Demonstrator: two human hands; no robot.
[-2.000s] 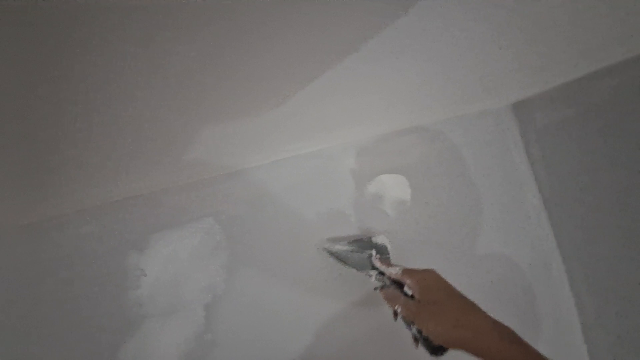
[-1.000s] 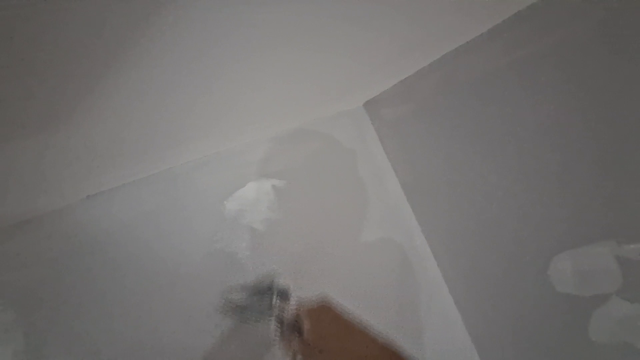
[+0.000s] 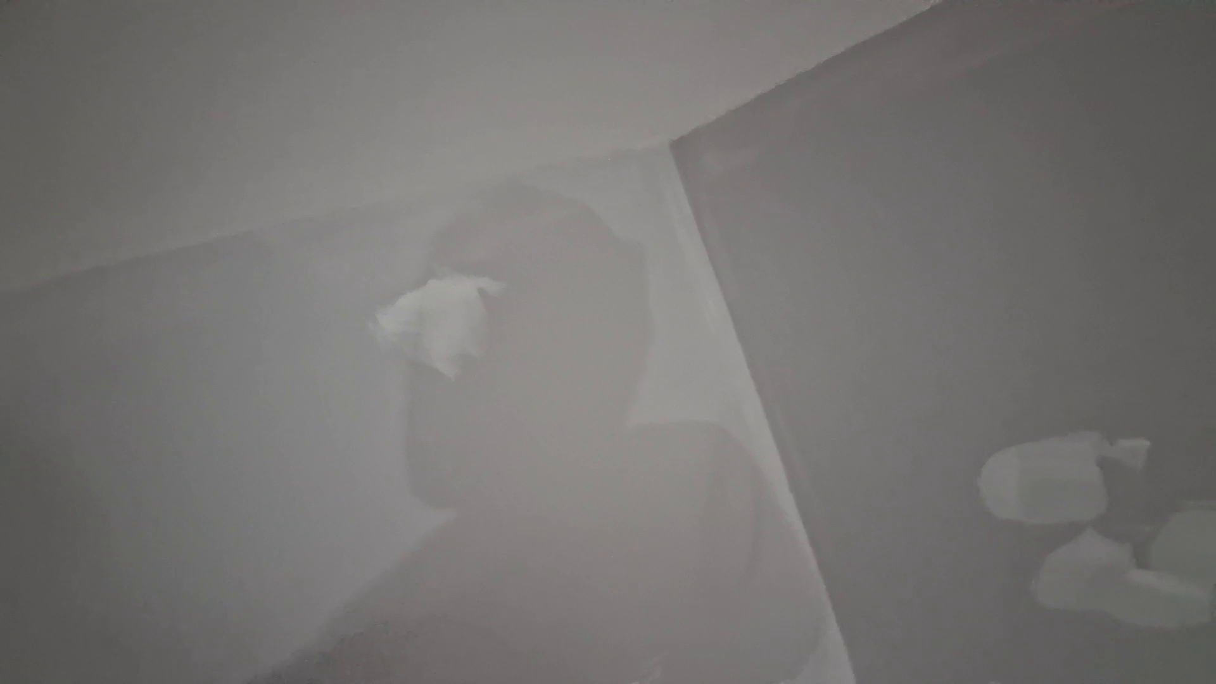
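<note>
Neither my left hand nor my right hand shows in the head view, and no tool is in sight. A patch of pale filler (image 3: 442, 321) with ragged edges lies on the grey wall (image 3: 218, 408), left of the middle. A shadow in the shape of a head and shoulders falls across that wall and meets the right side of the patch.
The ceiling (image 3: 285, 104) slopes across the top and meets the wall at a corner. An adjoining darker wall (image 3: 931, 285) stands on the right, with several pale filler patches (image 3: 1050, 480) low at its far side.
The hand with the putty knife, seen on the wall in both earlier frames, has gone out of view. The view has turned to the right.
</note>
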